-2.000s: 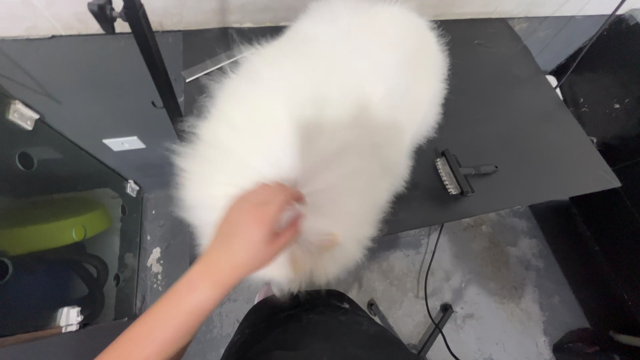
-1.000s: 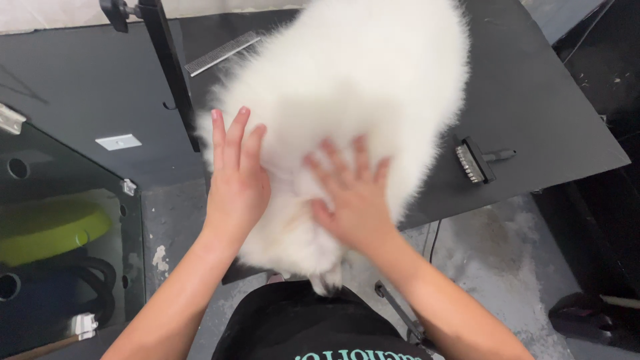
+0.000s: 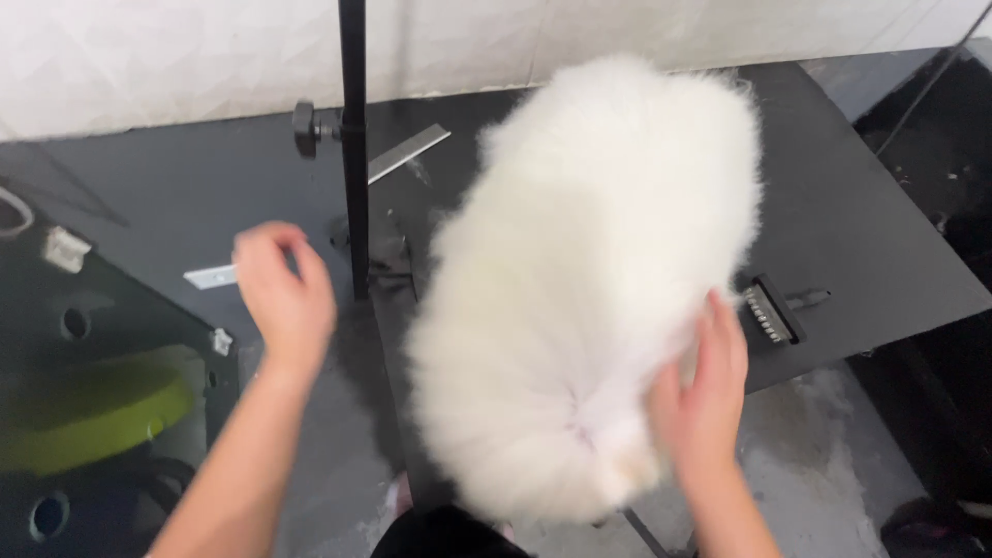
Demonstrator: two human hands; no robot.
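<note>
A fluffy white dog (image 3: 589, 256) stands on a black grooming table (image 3: 868, 256), seen from above. My right hand (image 3: 701, 380) rests against the fur on its right side in the view, fingers slightly apart and holding nothing. Off the table to the left, my left hand (image 3: 283, 291) is raised in the air with curled fingers, blurred; whether anything is in it I cannot tell. Just right of the dog lies a slicker or pin brush (image 3: 775, 310), its pins toward the fur. A flat metal comb or strip (image 3: 411, 153) lies on the table's back left.
A black upright post (image 3: 355, 155) with a clamp knob (image 3: 305, 129) stands at the table's left. A white wall (image 3: 194, 62) runs behind. At lower left is a dark glass panel (image 3: 101, 302) with a green object (image 3: 101, 411) behind it. A wall plate (image 3: 209, 277) is beyond my left hand.
My left hand has left the dog's fur and moved left, off the table. My right hand has shifted from the dog's back to its side. The view has swung somewhat.
</note>
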